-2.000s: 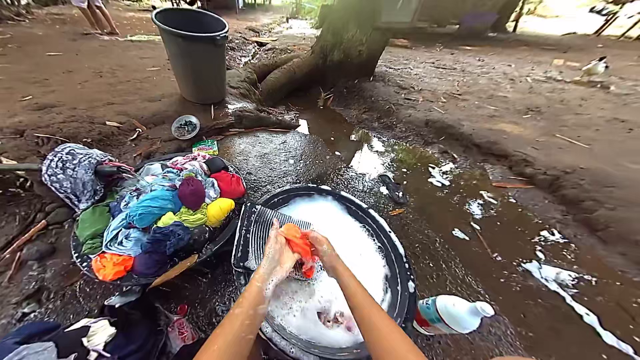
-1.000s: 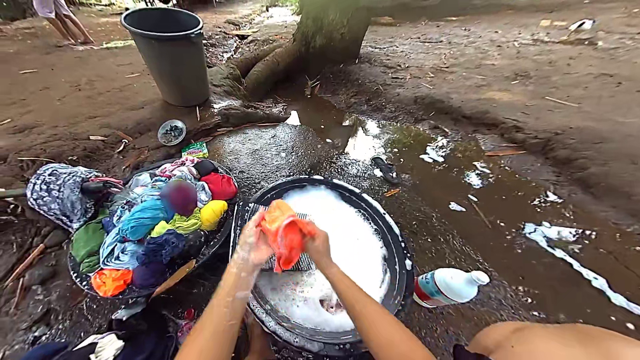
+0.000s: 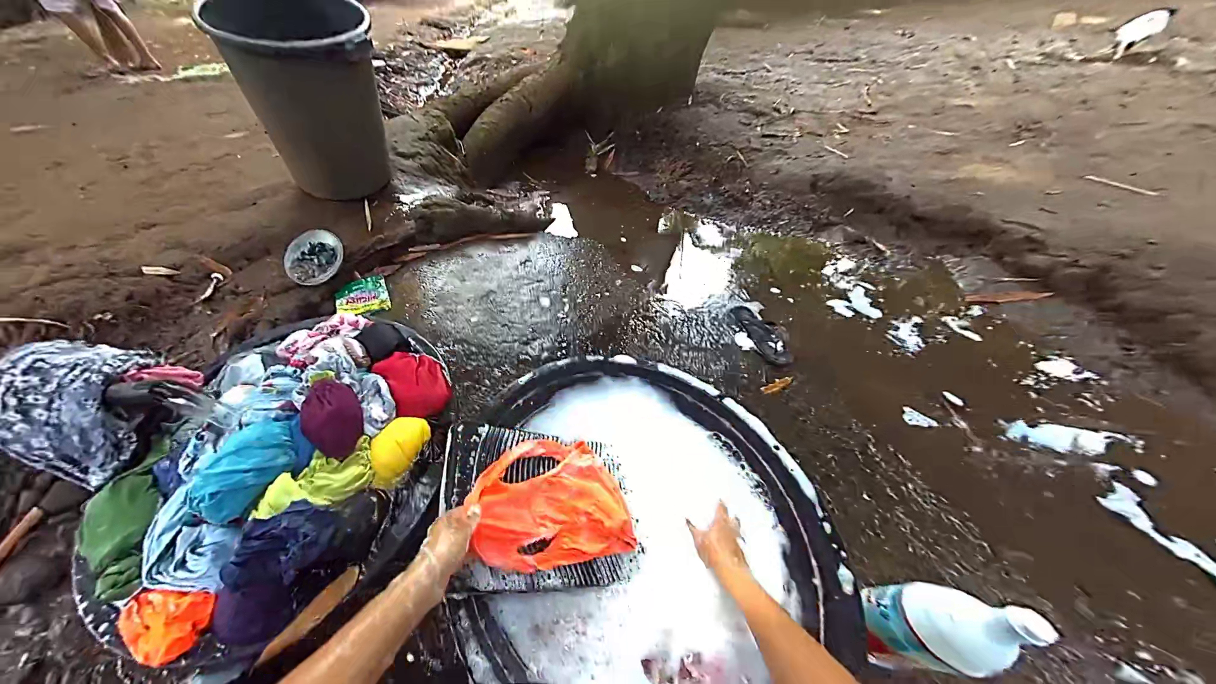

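A small wet orange garment [image 3: 560, 518] lies spread on a black ribbed washboard [image 3: 503, 446], which rests across the left side of a round black basin [image 3: 807, 532] full of white suds. My left hand [image 3: 451, 537] grips the garment's left edge. My right hand [image 3: 719, 543] holds nothing; its fingers are apart over the suds at the right of the garment. Pinkish cloth [image 3: 693, 668] shows through the foam near the bottom. Left of the basin, a second tub holds wrung clothes, among them a purple bundle [image 3: 332, 419], a yellow bundle [image 3: 399, 450] and another orange piece [image 3: 166, 625].
A white bottle [image 3: 959, 627] lies beside the basin's right side. Behind are a tall grey bucket [image 3: 313, 104], a small bowl [image 3: 313, 257], a green packet [image 3: 363, 295], tree roots [image 3: 513, 114] and a dark slipper [image 3: 760, 334] in muddy water. A person's legs [image 3: 104, 33] show at top left.
The orange garment, bunched between both hands before, is now spread on the washboard. My right hand has let go of it and moved right, over the suds.
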